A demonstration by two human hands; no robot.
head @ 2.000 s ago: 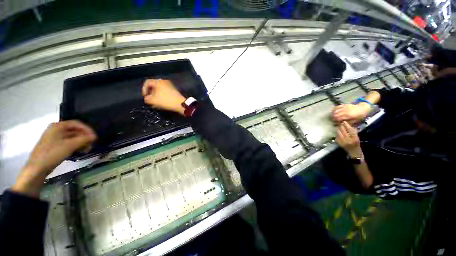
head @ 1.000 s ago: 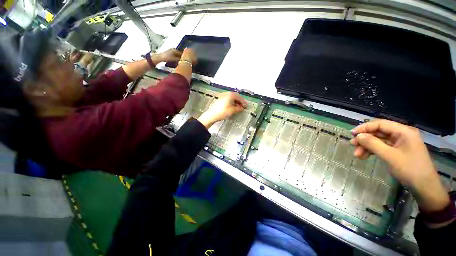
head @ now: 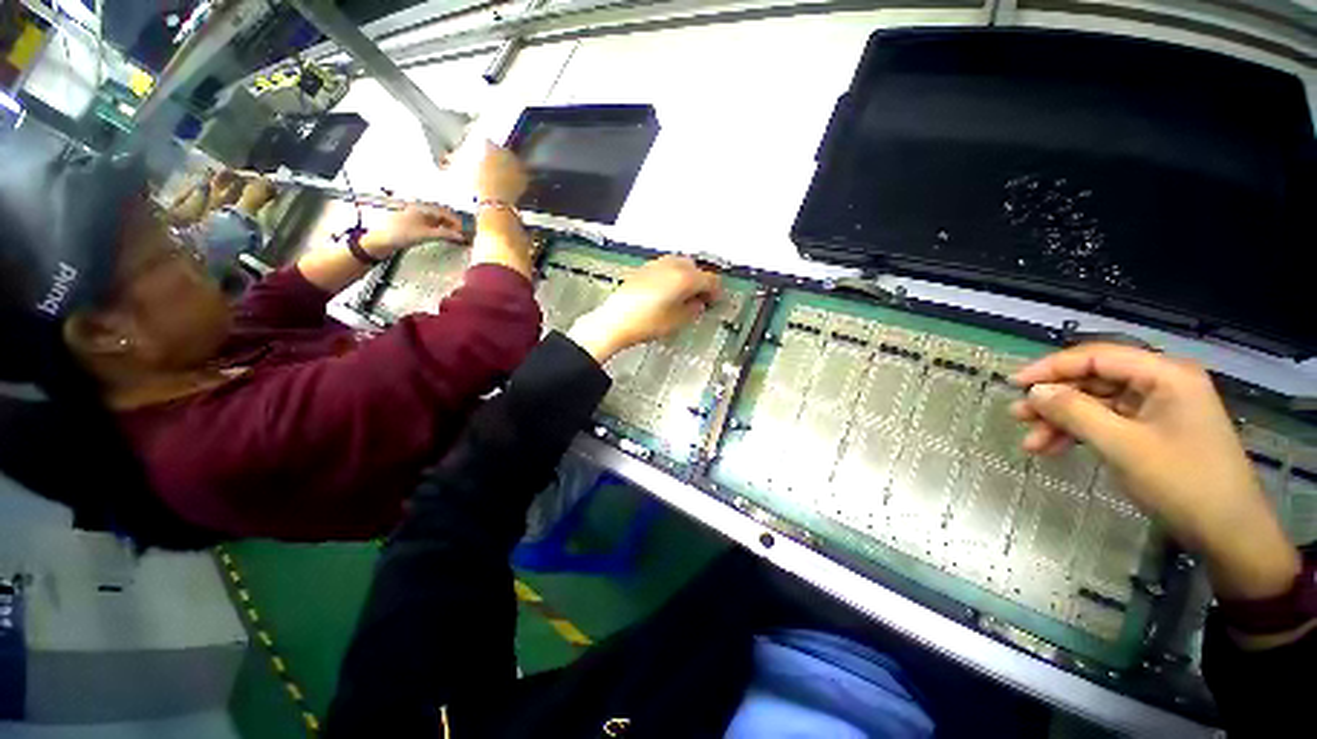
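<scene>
A pale circuit board panel [head: 924, 448] with a row of dark parts along its upper edge lies in a dark and green carrier frame [head: 737, 378]. My right hand [head: 1141, 440] is over the panel's upper right part, thumb and forefinger pinched on a tiny dark component [head: 1018, 384]. Whether it touches the board is unclear. My left hand [head: 650, 306] is over the neighbouring panel [head: 664, 383] to the left, fingers curled together; anything between its fingertips is too small to tell. A large black tray [head: 924, 166] behind the panels holds scattered small shiny parts [head: 1062, 231].
A person in a dark red top [head: 347, 390] works close on my left, arms reaching over the line. A smaller black tray [head: 585, 162] stands behind them. A metal rail [head: 809, 560] runs along the near side. A blue stool [head: 585, 534] stands below.
Since two seconds ago, the view has swung left and my right hand has left the tray for the panel. In the last second, my hands barely moved; the neighbour's hands moved apart.
</scene>
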